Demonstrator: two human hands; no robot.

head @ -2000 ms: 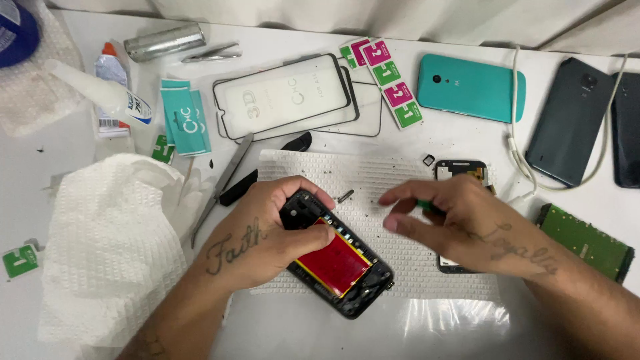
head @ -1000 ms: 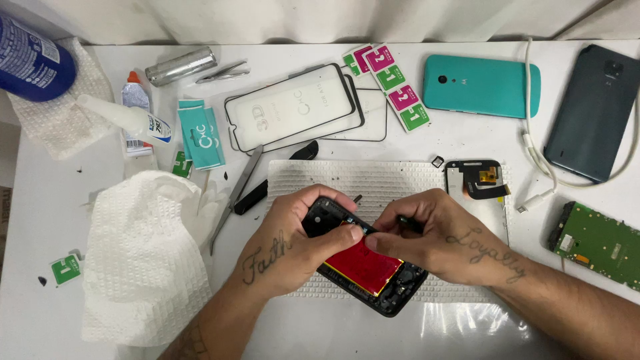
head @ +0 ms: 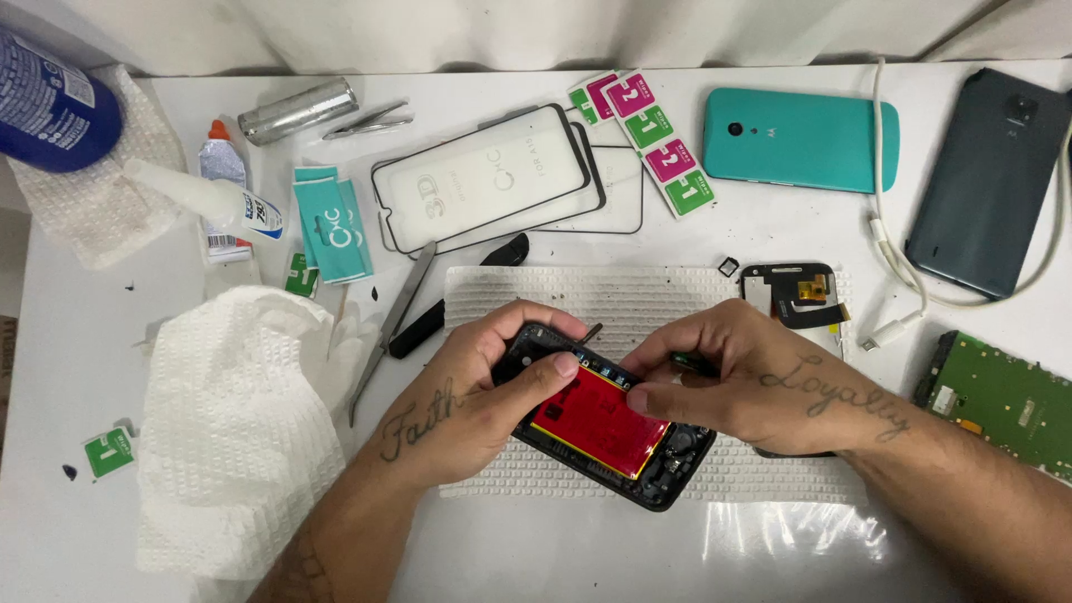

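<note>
A black smartphone housing (head: 578,448) with a red, yellow-edged battery (head: 607,419) lies tilted between my hands over a white textured paper towel (head: 536,293). My left hand (head: 494,394) grips its upper left part, thumb on the inner edge beside the battery. My right hand (head: 737,377) has its thumb and index finger at the housing's upper right edge; a small green and black part (head: 693,363) shows in its curled fingers, its kind unclear. A small dark metal piece (head: 591,333) shows just above the housing. Right of the hands, partly covered, is a detached phone screen assembly (head: 791,293) with a flex cable.
Tweezers (head: 389,335) and a black-handled tool (head: 419,328) lie left of the towel. Behind are screen protectors (head: 486,180), wipe packets (head: 653,134), a teal phone (head: 796,141) and a dark phone (head: 988,184) with a white cable (head: 879,167). A green circuit board (head: 1005,406) sits right, crumpled paper towel (head: 234,444) left.
My right hand has come in from the right, where it was apart from the housing two seconds ago, to its upper edge. My left hand has kept its grip. The view has shifted somewhat.
</note>
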